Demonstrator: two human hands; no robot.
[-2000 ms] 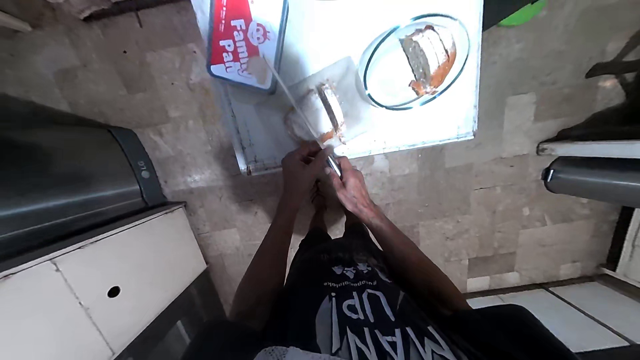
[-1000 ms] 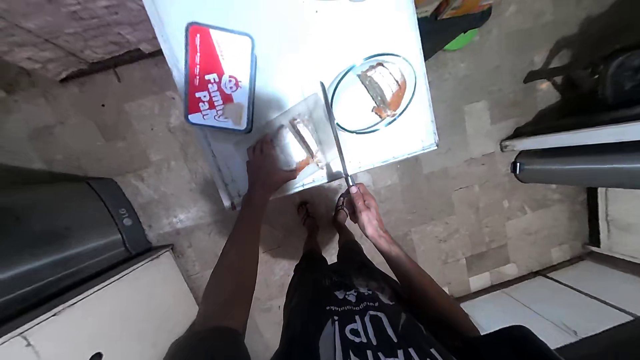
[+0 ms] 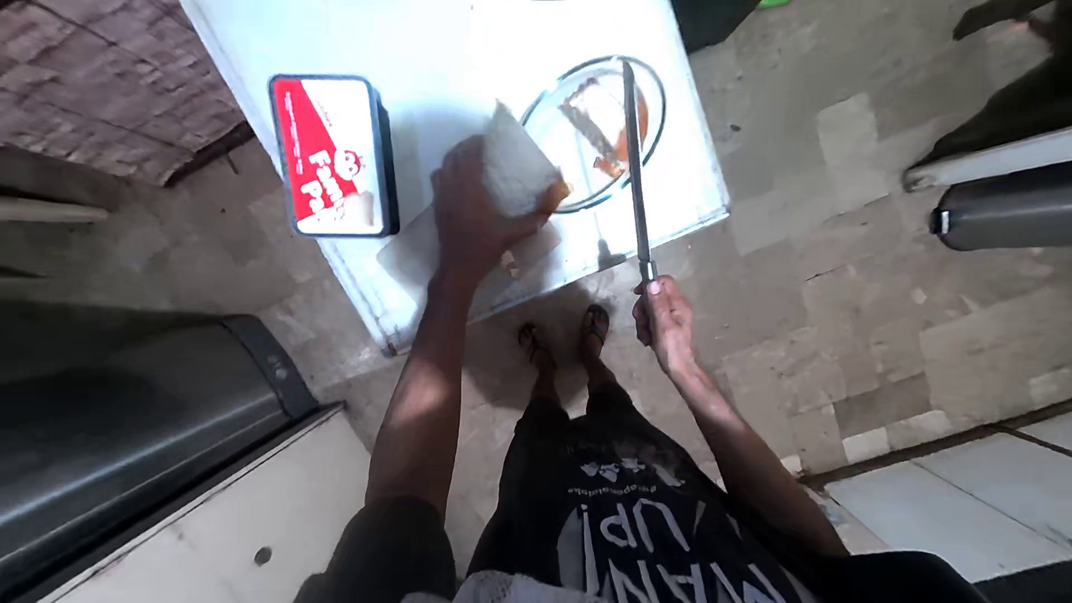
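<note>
My left hand [image 3: 469, 213] grips a pale piece of food with a browned edge, perhaps bread [image 3: 521, 163], lifted above a translucent cutting board [image 3: 414, 255]. A small browned scrap [image 3: 509, 263] lies on the board near my wrist. My right hand [image 3: 667, 322] holds a long-bladed knife [image 3: 635, 167] by its handle, the blade pointing away from me and crossing over the right part of an oval glass dish [image 3: 536, 105]. Inside the dish are cut pieces [image 3: 590, 126] with pale faces and browned edges.
A plastic tub with a red and white lid [image 3: 322, 159] stands on the left of the white table [image 3: 435, 50]. The table's near edge runs just beyond my feet. A grey appliance [image 3: 142, 435] is at the left, and a dark cylindrical object [image 3: 1005, 209] at the right.
My left hand has lifted the piece from the cutting board towards the glass dish. The knife, earlier beside the board, is now farther right, over the dish.
</note>
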